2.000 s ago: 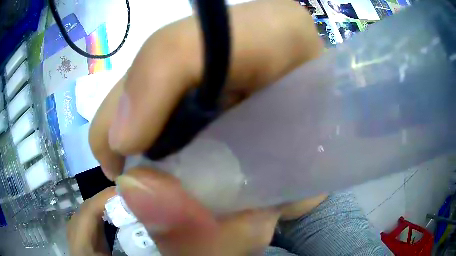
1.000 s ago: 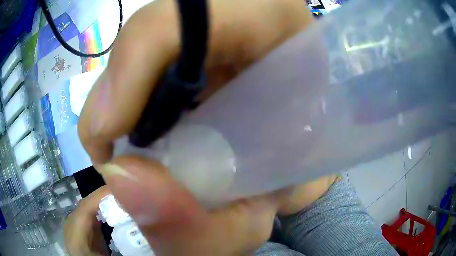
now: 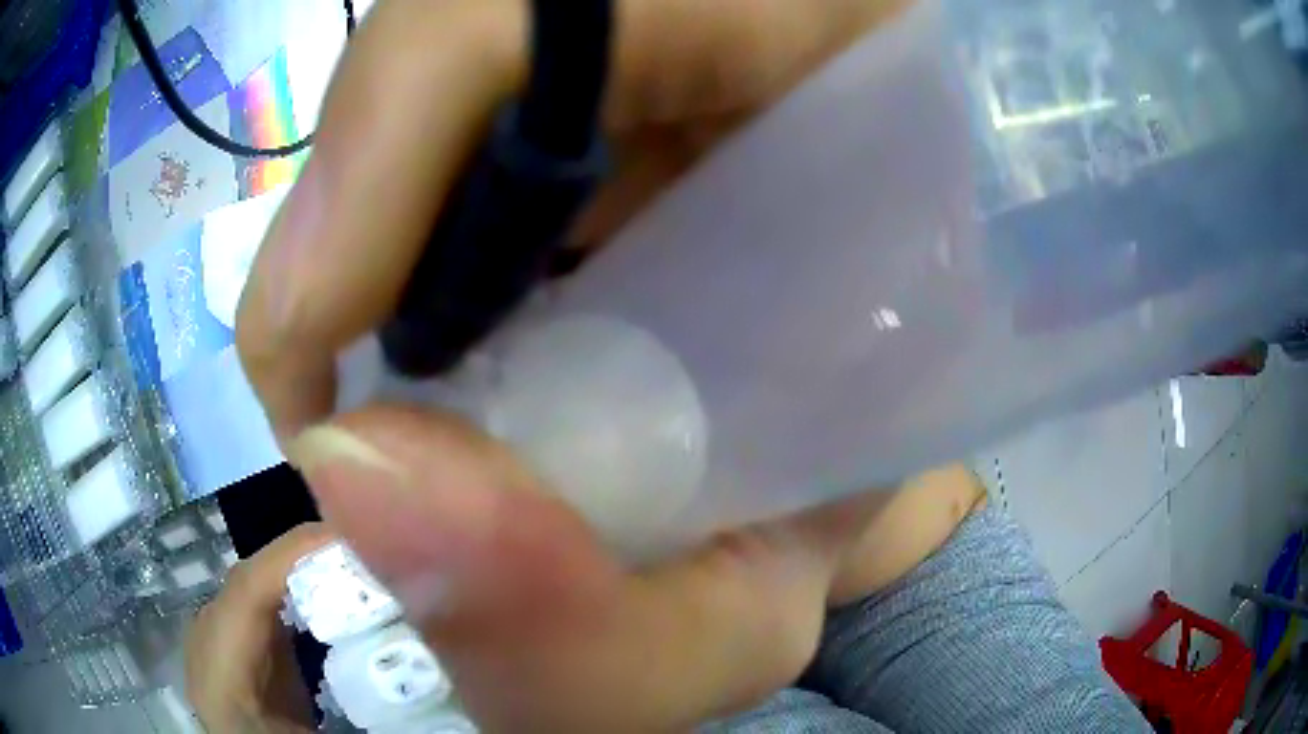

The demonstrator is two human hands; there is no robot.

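Observation:
A large translucent syringe barrel (image 3: 832,301) slants across the view, with a whitish round shape near its front end. My right hand (image 3: 531,574) is shut around this front end, thumb below and fingers above. A black finger switch (image 3: 488,237) with a thick black cable lies along the barrel under the fingers. My left hand (image 3: 237,638) is partly visible at the lower left, beside a row of white plastic parts (image 3: 385,674) with small holes, which it holds. The syringe tip is hidden behind my right thumb and fingers.
A clear blister tray (image 3: 72,430) with white blocks stands at the left, near a blue crate (image 3: 50,72). A picture-printed cover (image 3: 172,187) lies on the bench with a looping black cable over it. A red stool (image 3: 1179,663) stands on the tiled floor at lower right.
My right hand and the syringe have shifted slightly left since two seconds ago. The finger switch sits higher and more upright. More of the white parts shows beside my thumb.

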